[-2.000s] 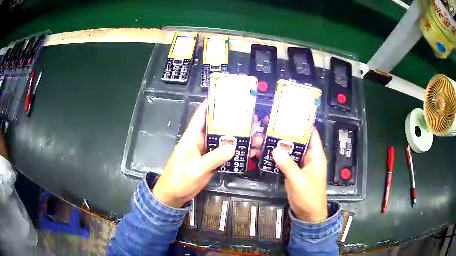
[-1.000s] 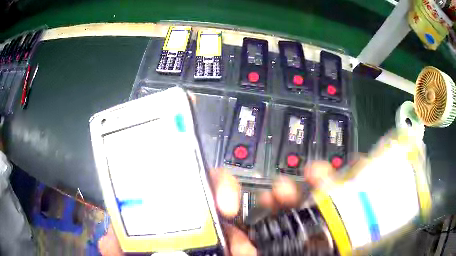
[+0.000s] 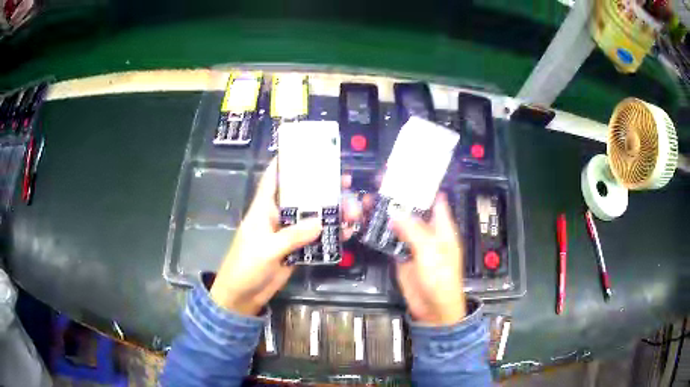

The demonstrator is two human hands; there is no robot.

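My left hand [image 3: 261, 246] holds a keypad phone [image 3: 309, 170] upright, its screen lit white, thumb on the keys. My right hand [image 3: 431, 261] holds a second keypad phone [image 3: 420, 162], tilted to the right, also lit white, thumb near its keys. Both are above the clear blister tray [image 3: 204, 162]. In the tray's back row are two face-up phones with yellow edging [image 3: 242, 94] and several black phones lying back up, with red round spots [image 3: 477, 125]. Another back-up phone [image 3: 488, 227] lies front right. The hands and held phones hide the tray's middle.
Phone batteries [image 3: 329, 332] lie in a row at the near edge. A red marker [image 3: 561, 264] and a thin pen [image 3: 598, 253] lie at right, below a small fan [image 3: 639, 143]. Another tray [image 3: 15, 143] is at far left. A grey sleeve [image 3: 19, 332] shows at lower left.
Both phones were close to the camera one second ago. They have moved away from it, back over the tray. Their screens now show plain white, without the yellow edging.
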